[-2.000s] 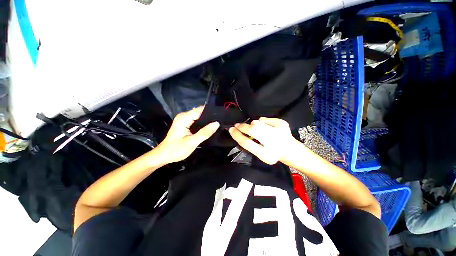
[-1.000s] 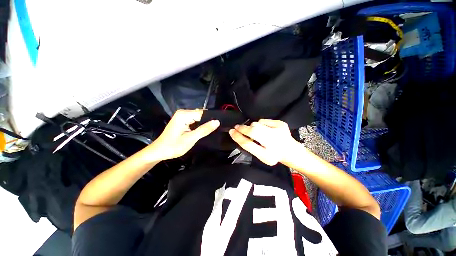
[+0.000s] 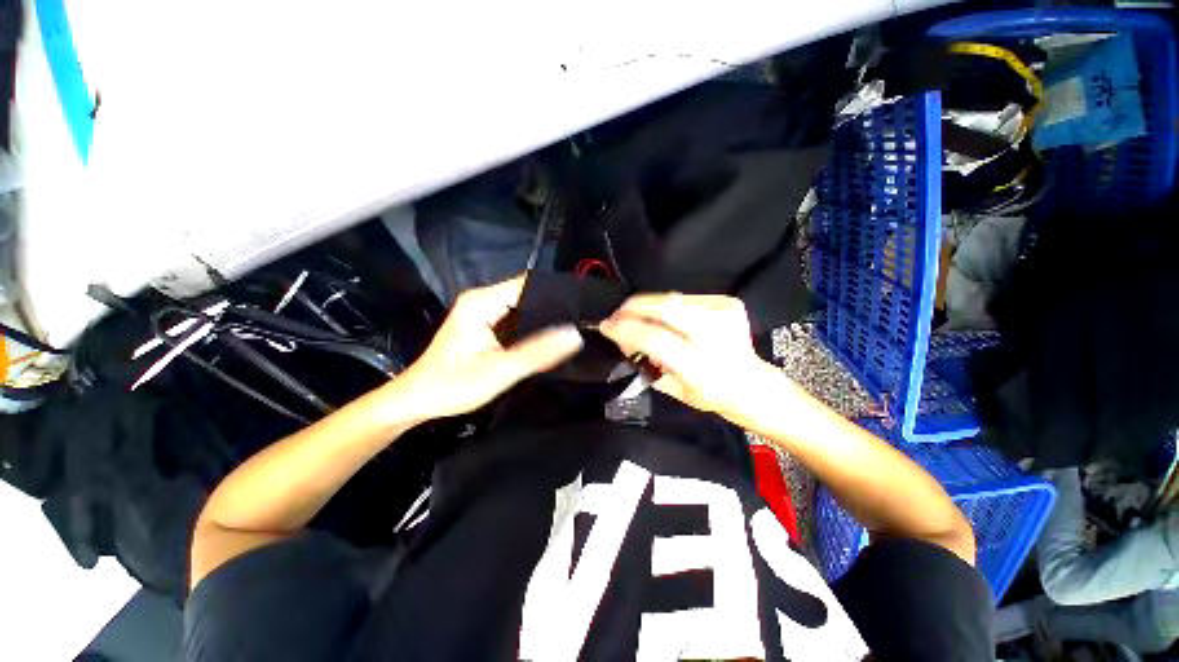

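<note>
A large black fabric bag [image 3: 724, 194] lies over my lap, below the edge of the white table. A thin red thread [image 3: 594, 269] shows on it just beyond my hands. My left hand [image 3: 485, 349] grips the black fabric, thumb on top and fingers behind it. My right hand [image 3: 688, 349] is at the same fabric, its fingertips close to my left thumb. Small metal blades, likely thread snips [image 3: 634, 385], show under my right palm, pointing toward me. The fine detail at the fingertips is too small to tell.
The white table [image 3: 323, 117] crosses the top. Blue lattice baskets [image 3: 926, 259] stand on the right with black pieces and a yellow tape. Black straps with white strips [image 3: 194, 343] and dark fabric are piled left. A red object [image 3: 772, 485] lies by my right side. A person's grey-clad limb [image 3: 1099, 543] shows lower right.
My right hand has turned slightly, its fingers more curled, and the metal blades under it show more clearly. My left thumb has moved a little toward the right hand. The red thread shows more fully.
</note>
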